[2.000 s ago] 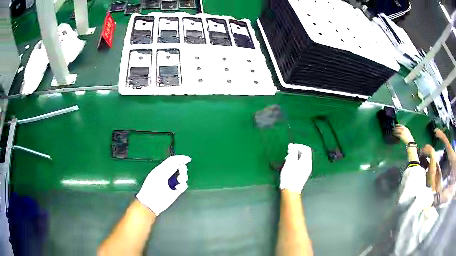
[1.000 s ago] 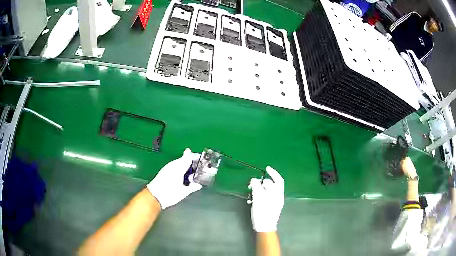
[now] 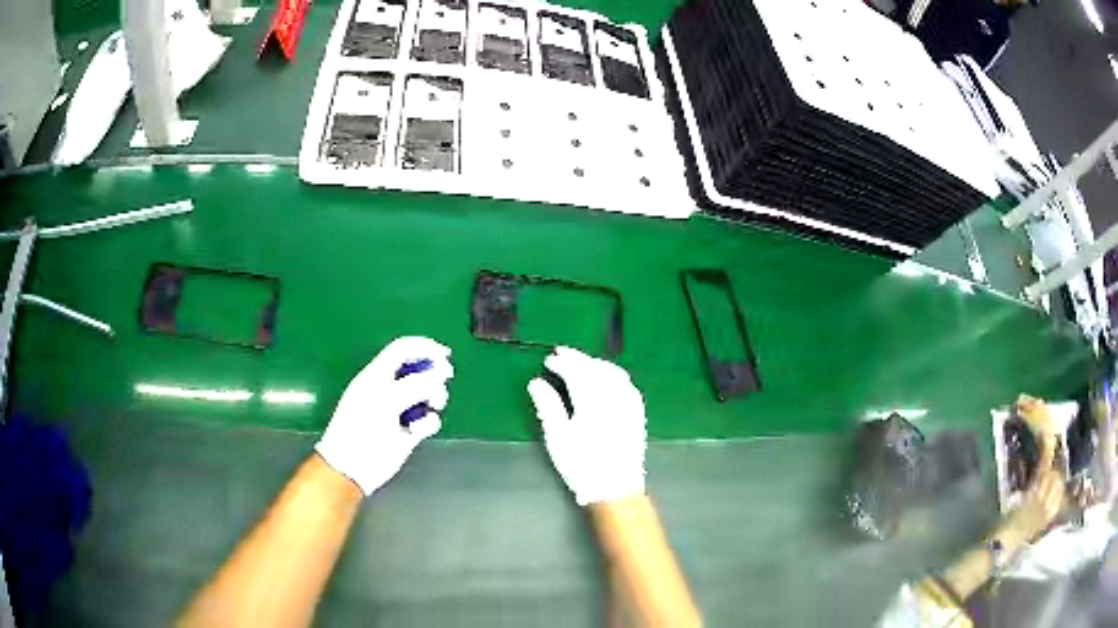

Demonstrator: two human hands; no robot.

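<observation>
A phone middle frame lies on the green belt in front of my hands, its solid block to the left. My gloved right hand is just below that frame's near edge, fingers curled and thumb apart, with nothing seen in it. My gloved left hand is left of and nearer than the frame, fingers bent around a small dark-blue piece that shows in two patches. Another frame lies further left. A third frame lies to the right, turned nearly lengthwise away from me.
A white blister tray with several filled pockets is behind the belt. A tall tray stack is at its right. Pale guide rails and a blue heap are at left. A dark pile and another person's hands are at right.
The frame that was between my hands now lies flat on the belt, and my right hand has let go of it. The other two frames appear further left in view.
</observation>
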